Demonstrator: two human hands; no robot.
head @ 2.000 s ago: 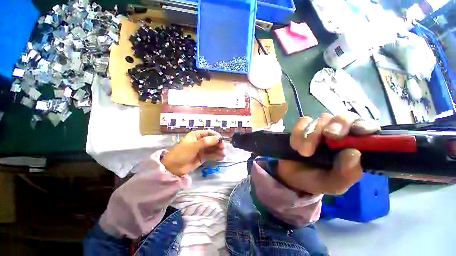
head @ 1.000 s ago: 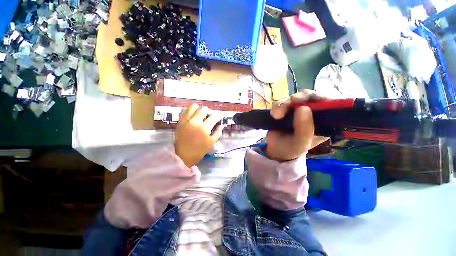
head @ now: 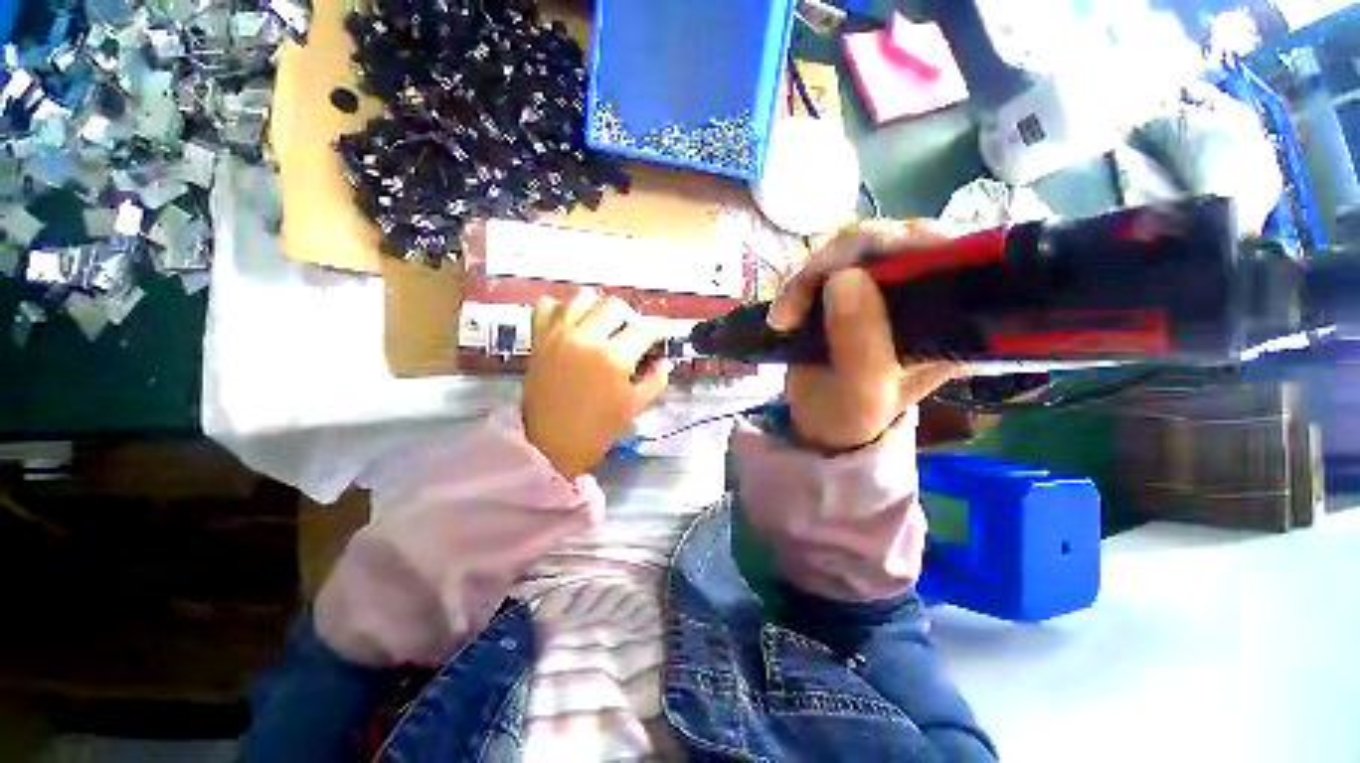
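My right hand (head: 853,336) grips the black-and-red electric screwdriver (head: 1044,298), held nearly level with its tip pointing left. The tip is at the front edge of the reddish-brown assembly jig (head: 597,303), right beside my left fingertips. My left hand (head: 591,376) lies over the jig's front row, its fingers bent near the tip. Whether it pinches a small part is hidden. Pale metal strips (head: 597,258) lie on the jig, and one slot with silver and black shows left of my fingers.
Black plastic parts (head: 463,127) are heaped on cardboard (head: 313,194) behind the jig. Silver metal plates (head: 112,164) lie at left. A blue screw tray (head: 686,90), white round lid (head: 806,176) and pink pad (head: 905,69) are behind. A blue plastic stool (head: 1029,540) is at right.
Since the first frame, my left hand has moved up onto the jig and the screwdriver has shifted up with its rear end raised. The whole view has shifted slightly.
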